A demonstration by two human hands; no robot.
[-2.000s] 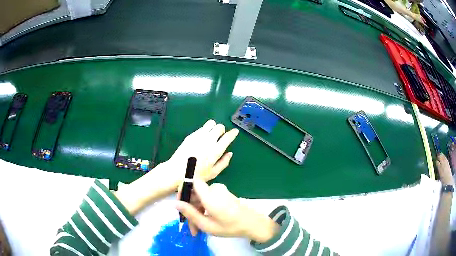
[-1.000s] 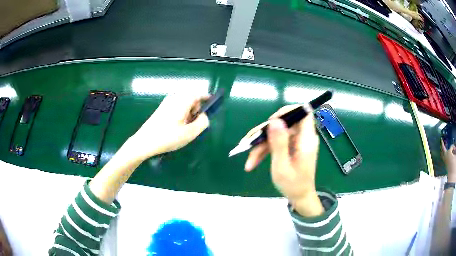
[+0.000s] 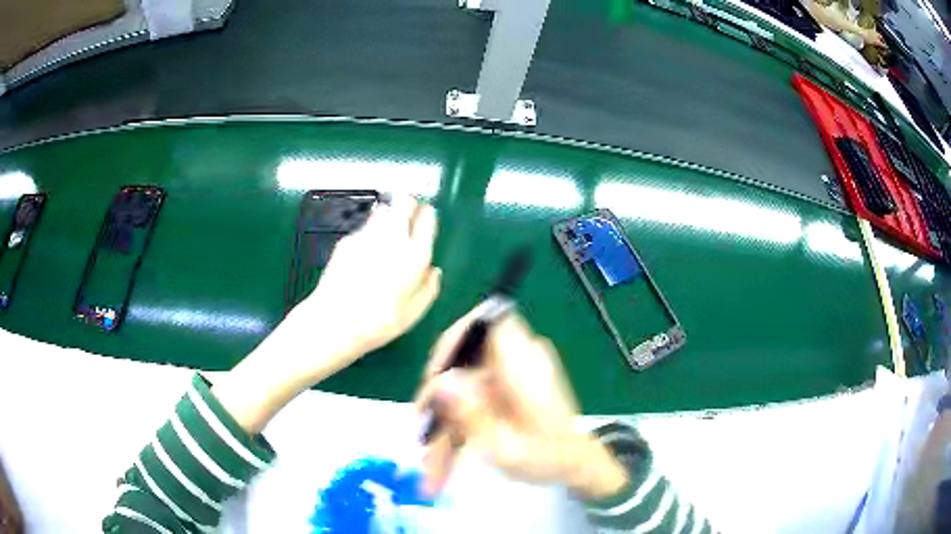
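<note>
My left hand (image 3: 381, 276) is over the right side of a dark phone mid-frame (image 3: 313, 235) lying on the green belt; its fingers hide part of it, and their grip cannot be told. My right hand (image 3: 501, 402) is blurred and holds black tweezers (image 3: 474, 344) above a crumpled blue film pile (image 3: 360, 495); the tips are too blurred to make out. A grey mid-frame with blue film (image 3: 620, 287) lies on the belt right of my hands. Two dark mid-frames without blue film lie at left, one nearer (image 3: 120, 256) and one at the edge (image 3: 19, 248).
The green belt (image 3: 490, 375) runs across, with a white-covered work edge (image 3: 83, 417) in front of me. A grey metal post (image 3: 511, 63) stands behind. A red tray with black parts (image 3: 829, 125) is at far right. Part of another person's arm (image 3: 850, 26) shows at the top right.
The mid-frame my left hand held tilted above the belt now lies flat under that hand. My right hand has moved down and left with the tweezers. The other mid-frames have shifted left.
</note>
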